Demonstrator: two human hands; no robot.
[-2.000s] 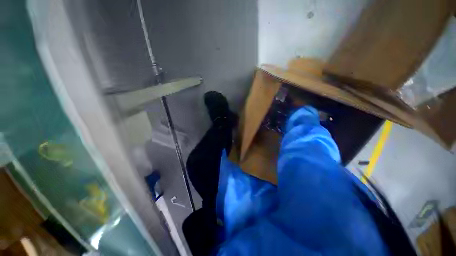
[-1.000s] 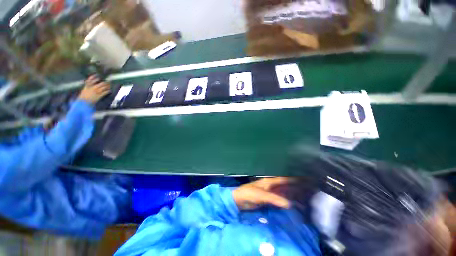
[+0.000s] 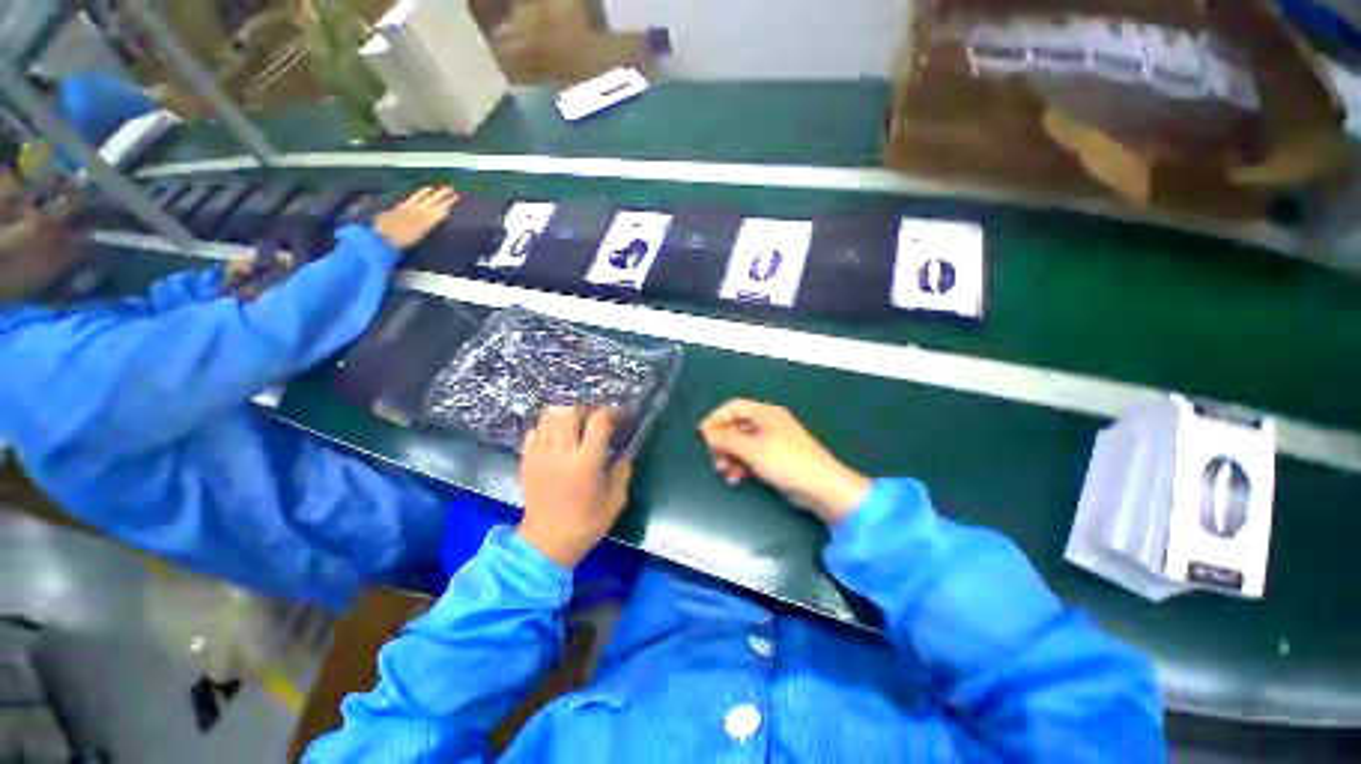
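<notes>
A clear poly bag (image 3: 545,373) with a shiny dark tangle inside, likely cables, lies on the green bench ledge in front of me, left of centre. My left hand (image 3: 572,478) grips its near edge, fingers on top. My right hand (image 3: 761,448) is over the ledge right of the bag, apart from it. Its fingers are curled together and nothing shows in them. A stack of printed inserts (image 3: 1179,500) stands at the right on the ledge.
Black retail boxes (image 3: 858,269) with white inserts (image 3: 937,269) line the belt behind the guide rail (image 3: 955,363). A neighbour's blue sleeve (image 3: 224,358) and hand reach in from the left. Behind are a brown carton (image 3: 1105,112), a white slim object (image 3: 602,93) and white boxes (image 3: 436,67).
The view was over an open carton, then over the bench with a blurred dark bag between my hands. Now the bag lies at the left, and my right hand is off it.
</notes>
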